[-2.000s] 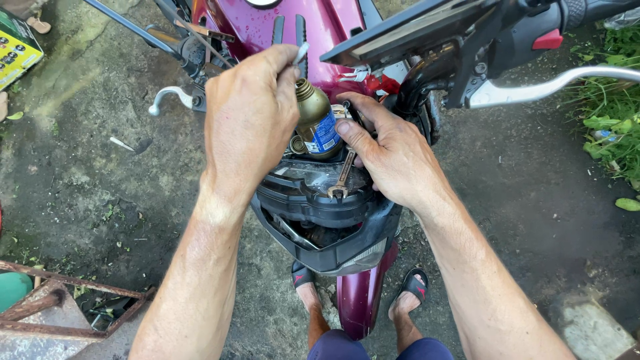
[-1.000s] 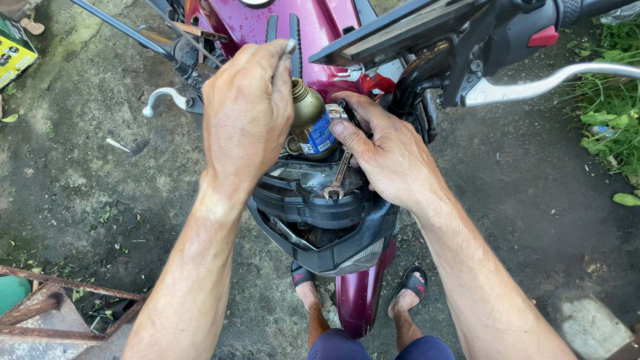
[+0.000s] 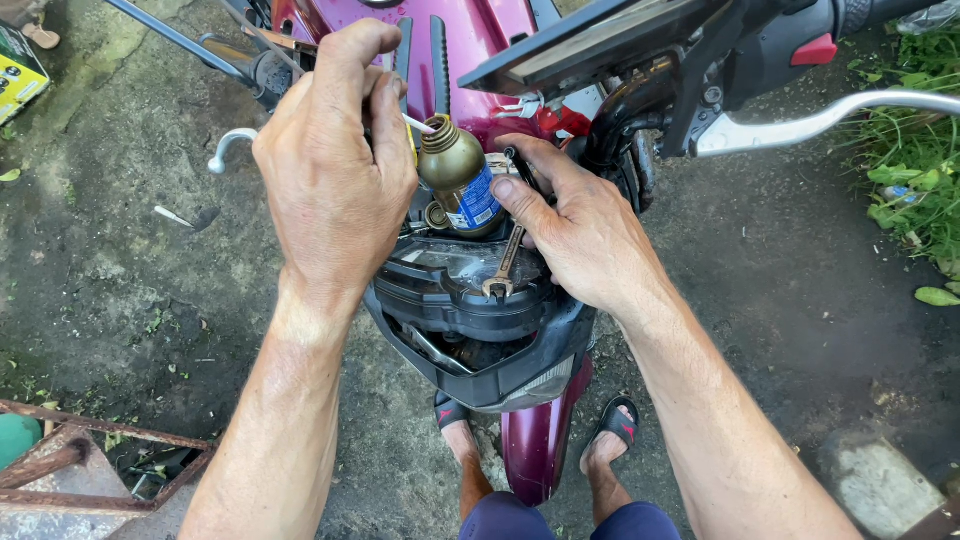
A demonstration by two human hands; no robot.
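Note:
Pinched in the fingers of my left hand (image 3: 337, 150) is a thin white stick (image 3: 418, 124), its lower end in the mouth of an olive-gold bottle (image 3: 452, 165) with a blue label. The bottle stands upright behind the motorcycle's black headlight housing (image 3: 465, 300). My right hand (image 3: 577, 217) is at the bottle's right side, its thumb near the label; a black rod-like piece (image 3: 521, 166) shows between thumb and forefinger, and whether it is gripped is unclear. An open-end wrench (image 3: 506, 262) lies on the housing below that thumb. A round cap-like part (image 3: 436, 215) sits left of the bottle's base.
The purple fuel tank (image 3: 480, 45) lies beyond the bottle. A black panel (image 3: 555, 52) and a silver lever (image 3: 817, 124) extend at upper right, another lever (image 3: 229, 148) at left. A rusty metal frame (image 3: 97, 465) stands lower left, a purple fender (image 3: 536, 450) between two sandalled feet.
My left hand has shifted slightly, and the white stick now shows reaching into the bottle's mouth. My right hand stays beside the bottle.

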